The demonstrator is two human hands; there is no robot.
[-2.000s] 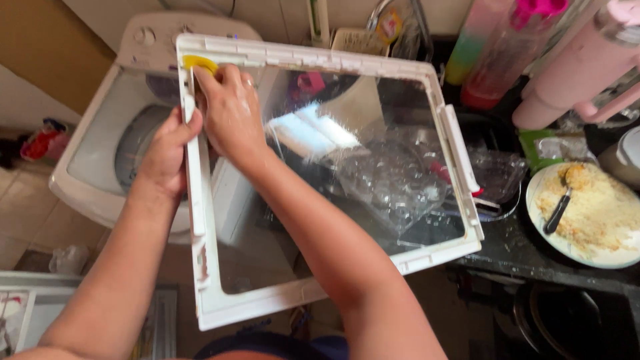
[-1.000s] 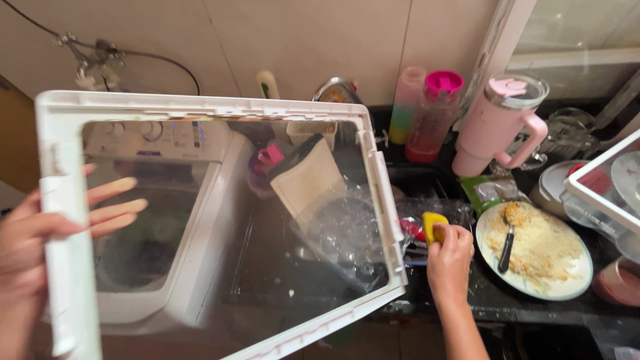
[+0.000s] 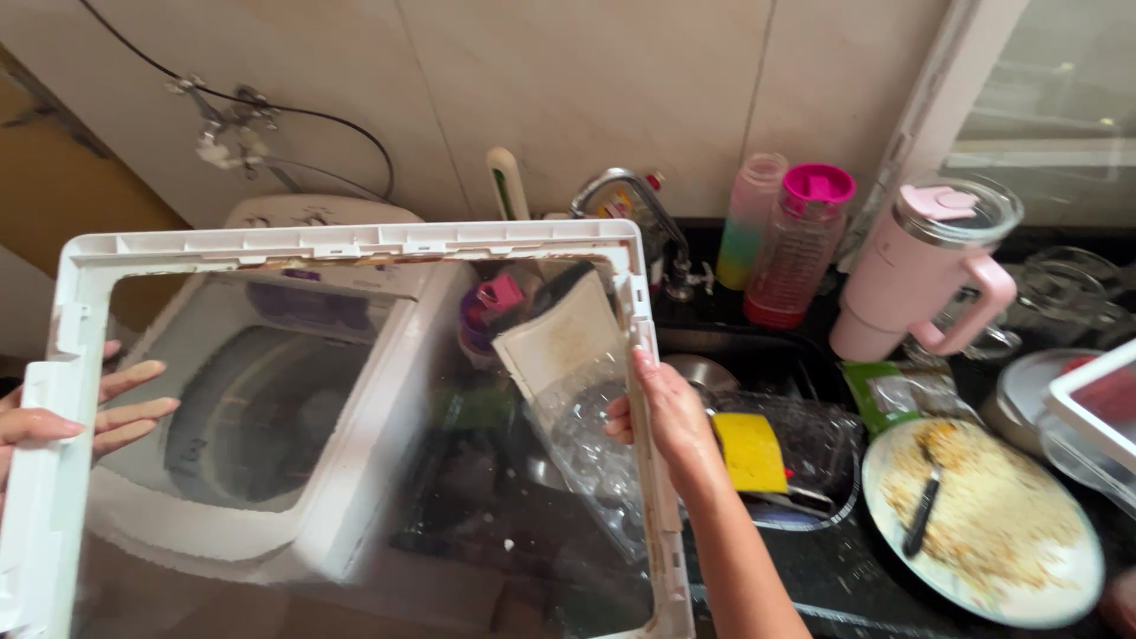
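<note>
A white plastic-framed glass panel (image 3: pixel 355 241), probably a refrigerator shelf, is held up between my hands. My left hand (image 3: pixel 106 417) grips its left side, with fingers seen through the glass. On the right side of the frame, my right hand (image 3: pixel 661 408) is closed around the edge. Brown grime shows along the inside of the top and right edges. A yellow sponge (image 3: pixel 750 453) lies by the sink, just right of my right wrist, on clear plastic packaging (image 3: pixel 821 435). Through the glass a top-loading washing machine (image 3: pixel 328 506) and more clear plastic are visible.
The sink (image 3: pixel 772 355) and its curved metal faucet (image 3: pixel 652 200) are behind the panel. Bottles (image 3: pixel 794 248) and a pink handled tumbler (image 3: pixel 905 275) stand along the wall. A plate of crumbly food (image 3: pixel 1003 524) with a dark-handled utensil sits right. Another white frame (image 3: pixel 1100 399) juts in at the right edge.
My right hand, which held the yellow sponge, has let it go by the sink and taken hold of the panel's right edge. The view has shifted toward the wall and counter.
</note>
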